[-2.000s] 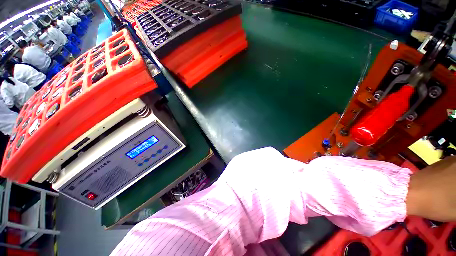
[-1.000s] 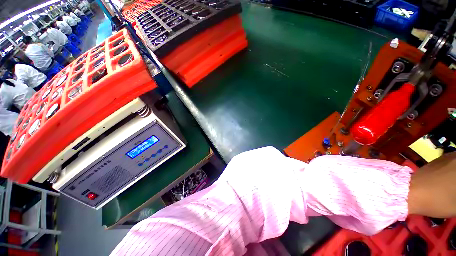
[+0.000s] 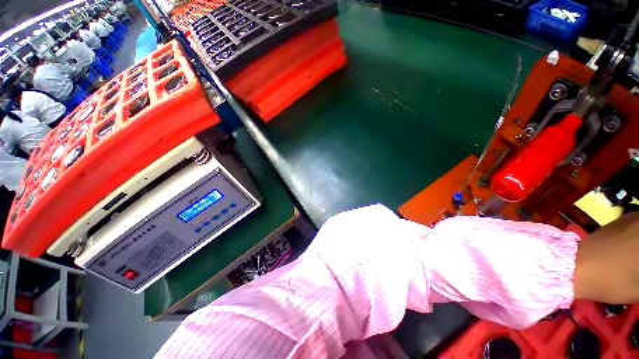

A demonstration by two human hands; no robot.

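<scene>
The toggle-clamp fixture (image 3: 483, 179) stands at the right, with an orange-brown base and upright plate. Its red clamp handle (image 3: 536, 161) slants down to the left. My left arm, in a pink striped sleeve, reaches from the bottom left across the front of the fixture base. Only its bare wrist shows at the right edge, and my left hand is out of the picture. My right hand is not in view. A red foam tray (image 3: 539, 335) with round black units (image 3: 502, 348) is partly visible below the wrist. The sleeve hides the fixture's lower part.
A red foam tray of round units (image 3: 140, 151) lies on a grey-white instrument (image 3: 157, 242) at the left. A black tray (image 3: 242, 31) sits on red foam behind. The green bench (image 3: 392, 98) and metal rail (image 3: 277, 165) are between. A blue bin (image 3: 555, 21) stands far right. Seated workers are far left.
</scene>
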